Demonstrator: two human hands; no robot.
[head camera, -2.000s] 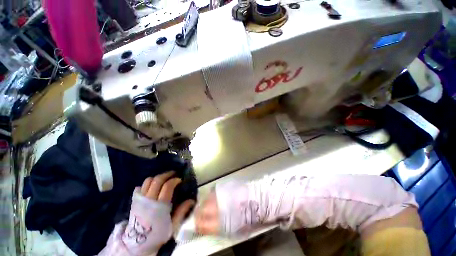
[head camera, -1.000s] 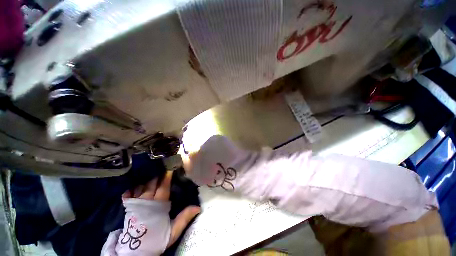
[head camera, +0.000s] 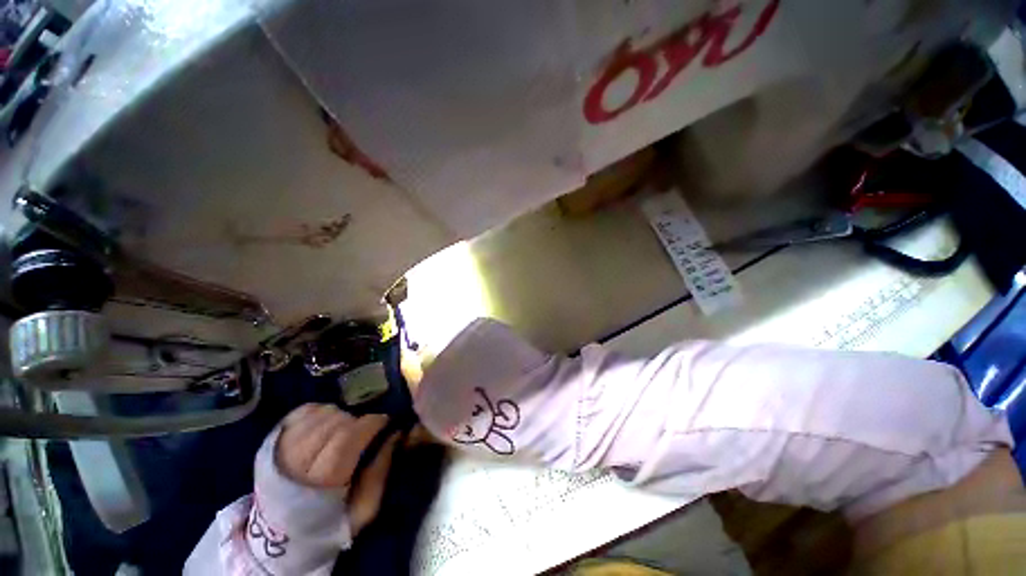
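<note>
The dark navy garment (head camera: 394, 506) lies left of and below the needle area of the white sewing machine (head camera: 450, 124). My left hand (head camera: 332, 450) pinches a fold of the dark cloth just in front of the presser foot (head camera: 362, 380). My right hand (head camera: 414, 366) is at the foot beside the bright lamp spot, mostly hidden by its pale pink sleeve cover; its fingertips and what they hold cannot be made out. A white tape strip (head camera: 110, 478) lies on the garment at the left.
A printed white care label (head camera: 692, 253) lies under the machine arm. Scissors (head camera: 900, 231) with black and red handles lie at the right end of the bed. A blue crate (head camera: 996, 366) stands at the right edge.
The view has moved closer to the machine. My right hand has moved up from the table's front to the foot. My left hand has closed on the cloth fold.
</note>
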